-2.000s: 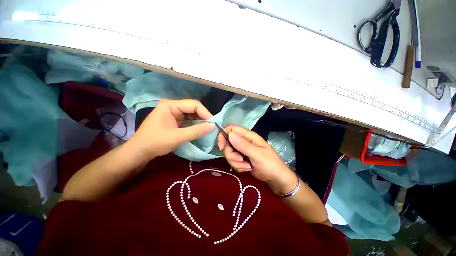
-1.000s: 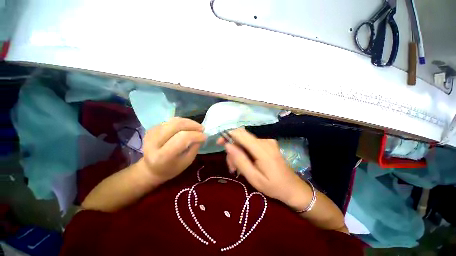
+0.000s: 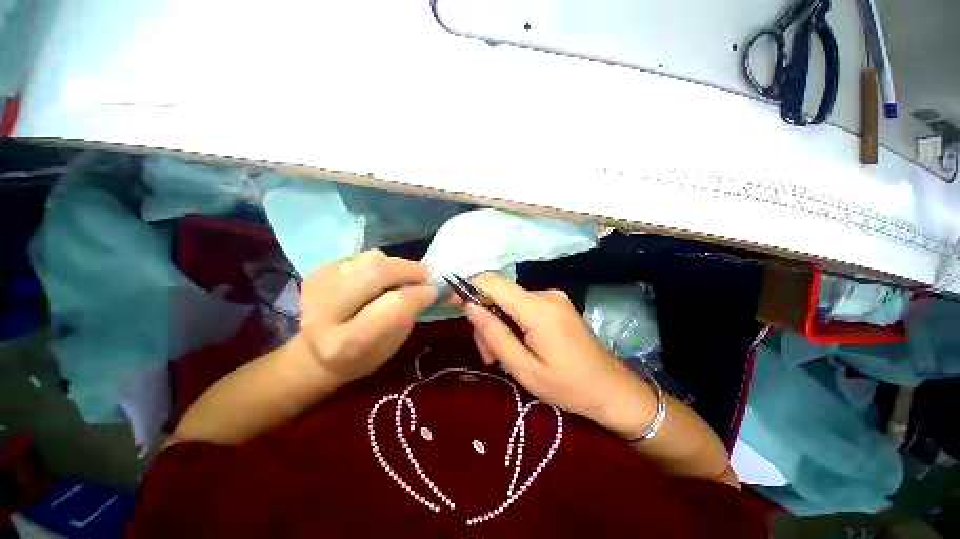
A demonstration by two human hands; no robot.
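A pale aqua-green sheer fabric piece (image 3: 490,238) lies over the lap, just below the table edge. My left hand (image 3: 363,313) pinches its edge between thumb and fingers. My right hand (image 3: 547,342) holds small dark thread snips (image 3: 470,293), the two pointed blades slightly apart and aimed at the fabric edge beside my left fingertips. Any thread there is too fine to see.
The white table (image 3: 316,95) spans the top. Black-handled shears (image 3: 797,65), a brown-handled tool (image 3: 868,116) and a pen (image 3: 880,58) lie at its right. A red-rimmed bin (image 3: 813,307), a clear plastic bag (image 3: 623,318) and heaped aqua fabric (image 3: 116,284) are below.
Both hands have moved slightly lower in the picture. The fabric has opened into a rounded fold beyond them. The snips' blades now show apart, and the view has shifted a little.
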